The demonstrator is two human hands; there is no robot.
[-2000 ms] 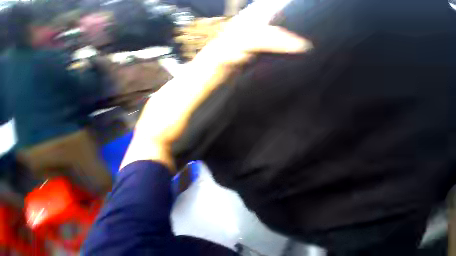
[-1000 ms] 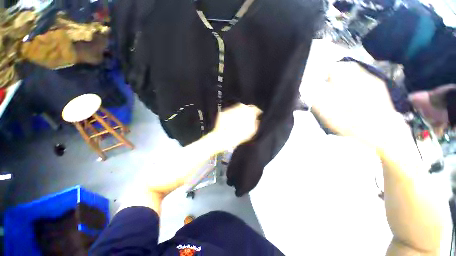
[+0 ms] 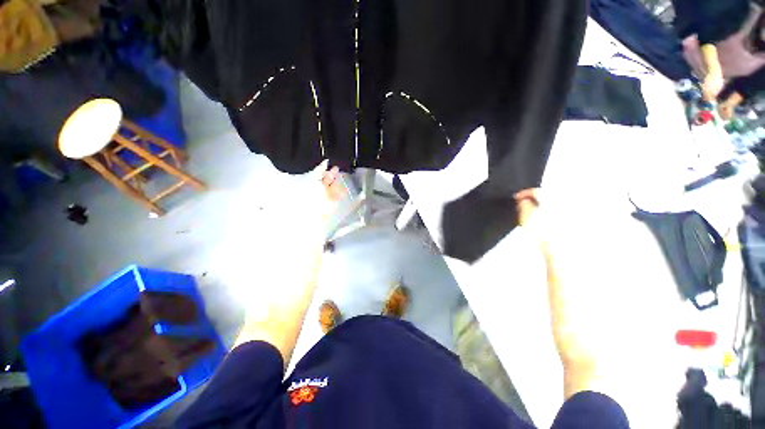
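A large black jacket (image 3: 419, 59) hangs in front of me, with white basting stitches (image 3: 357, 84) straight down its middle and curved lines low on each front. My left hand (image 3: 333, 182) has its fingers at the jacket's hem, just left of the middle line. My right hand (image 3: 528, 205) grips the lower part of the dark sleeve (image 3: 482, 219) at the right, over the white table. Both forearms are overexposed, and part of each hand's fingers is hidden by cloth or glare.
A white table (image 3: 604, 251) runs along the right, with dark cloth pieces (image 3: 621, 99), a black bag (image 3: 684, 247) and a red cylinder (image 3: 695, 338). A round wooden stool (image 3: 90, 130) and a blue crate (image 3: 138, 281) stand left. Another person's hand (image 3: 713, 80) shows upper right.
The view has turned from the blurred dark cloth to the jacket's lower front. My left hand has moved down to the hem; my right hand has come from beside the jacket onto the sleeve.
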